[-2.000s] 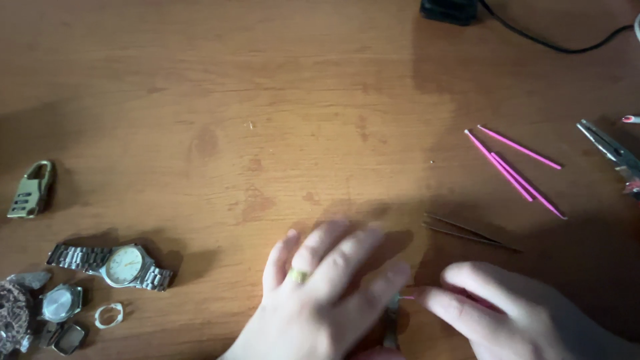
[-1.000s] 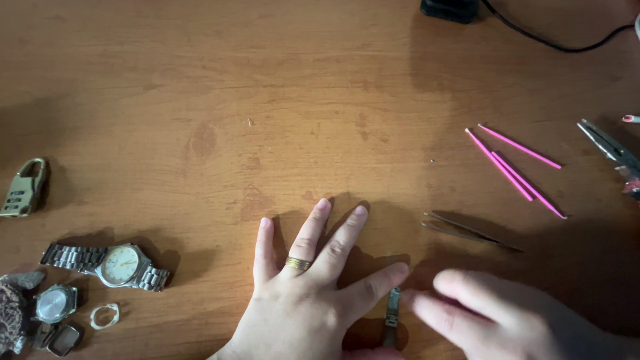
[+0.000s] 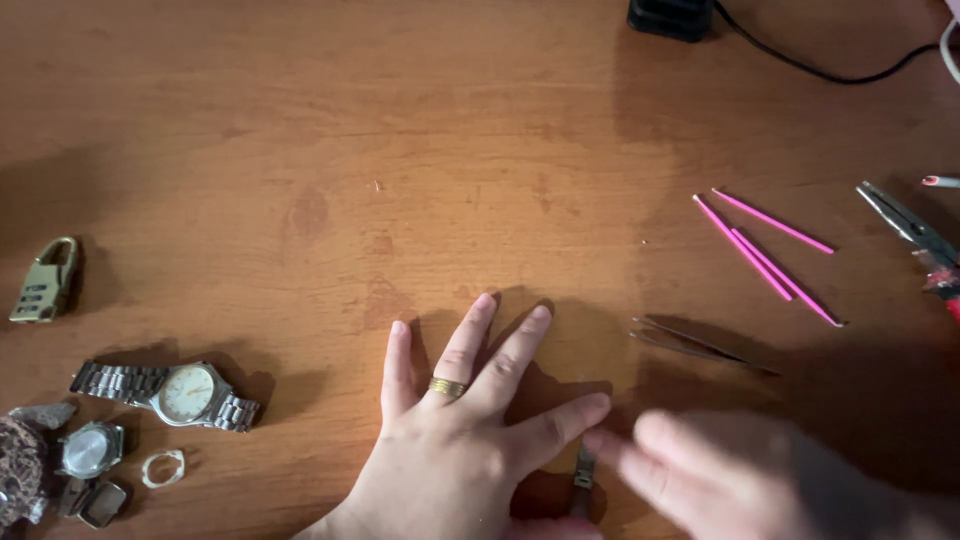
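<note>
My left hand (image 3: 457,442), with a gold ring on one finger, is spread palm down on the wooden table. Its index fingertip and thumb are at a metal watch band (image 3: 583,472), which stands partly hidden between my hands. Blurred by motion, my right hand (image 3: 697,465) is at the right of the band with its fingertips near the band's upper end; whether it holds anything cannot be seen. Tweezers (image 3: 701,346) lie above my right hand. Further up are several pink micro applicator sticks (image 3: 772,219).
A combination padlock (image 3: 45,283), a wristwatch (image 3: 186,394), a watch case (image 3: 91,450), a pale ring-shaped part (image 3: 163,469) and a small metal frame (image 3: 103,504) lie at left. Pliers (image 3: 911,225) are at the right edge. A black device (image 3: 670,16) with a cable sits at the top.
My left fingers have spread apart from their closer pose two seconds ago. The pink tip seen then at my right fingertips no longer shows. More of the band became visible.
</note>
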